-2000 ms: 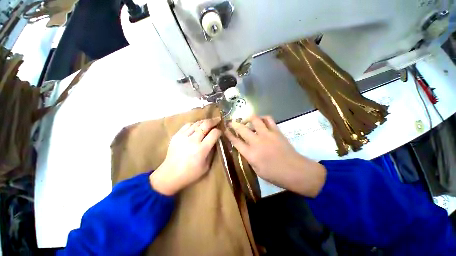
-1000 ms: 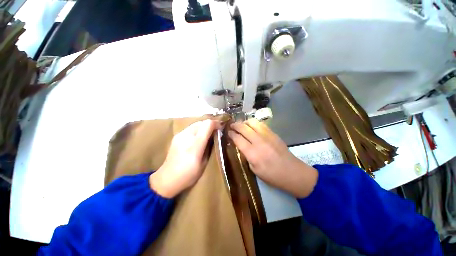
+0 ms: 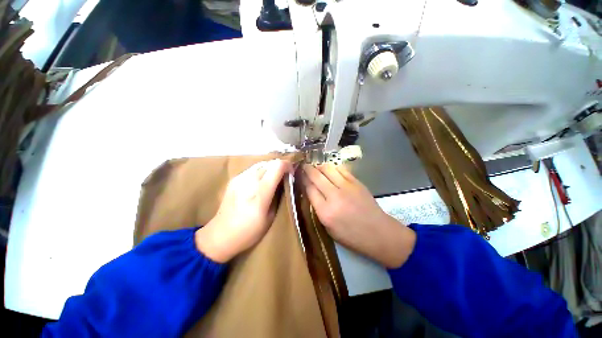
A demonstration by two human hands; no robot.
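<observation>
A tan-brown fabric panel (image 3: 264, 290) lies on the white table and hangs over its front edge. A dark-brown zipper (image 3: 323, 244) with a gold tooth line runs along its right edge, with a thin white strip beside it. My left hand (image 3: 243, 208) presses on the panel, its fingertips pinching the edge just before the presser foot (image 3: 310, 153). My right hand (image 3: 350, 208) holds the zipper tape at the same spot, right of the left fingertips. The fingertips partly hide the seam; the needle is too small to make out.
The white sewing machine (image 3: 455, 59) arches over the back right. A zipper bundle (image 3: 455, 165) lies under its arm. A red and black tool (image 3: 560, 187) is at the right end. A brown fabric stack (image 3: 20, 105) stands at the far left.
The view has shifted, so the machine head appears further right and more upright. Both hands remain at the presser foot, with the fingertips closer to the fabric edge; the panel has barely moved.
</observation>
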